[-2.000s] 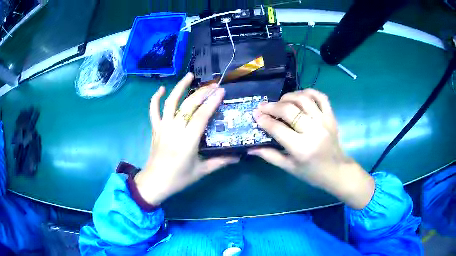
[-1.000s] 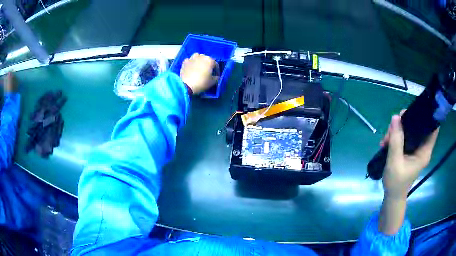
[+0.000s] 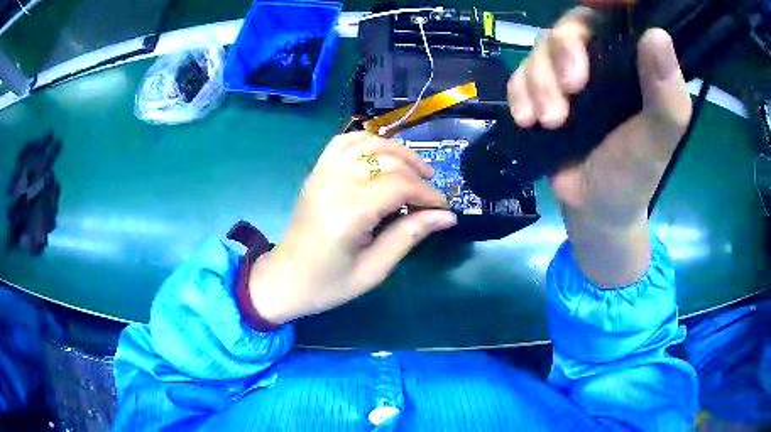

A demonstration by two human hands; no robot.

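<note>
The main board (image 3: 452, 164) lies in the front of the black housing (image 3: 503, 226), partly hidden by both hands and the screwdriver. My right hand (image 3: 604, 118) is wrapped around the thick black electric screwdriver (image 3: 549, 139), whose lower end is over the board's right part; its tip is hidden. My left hand (image 3: 368, 215) is at the board's left front corner, thumb and fingers close together; whether a screw is between them cannot be seen. The orange flat cable (image 3: 440, 105) and a thin white cable (image 3: 430, 63) lie across the housing behind the board.
The blue parts bin (image 3: 325, 66) with dark screws stands behind left. A clear plastic bag (image 3: 169, 99) with dark parts lies beside it. A pile of dark strips (image 3: 34, 194) lies far left on the green bench (image 3: 169, 202). A black cord runs down at the right.
My left hand has come out of the blue bin to the board's left front corner. My right hand has brought the screwdriver from the right side to over the board.
</note>
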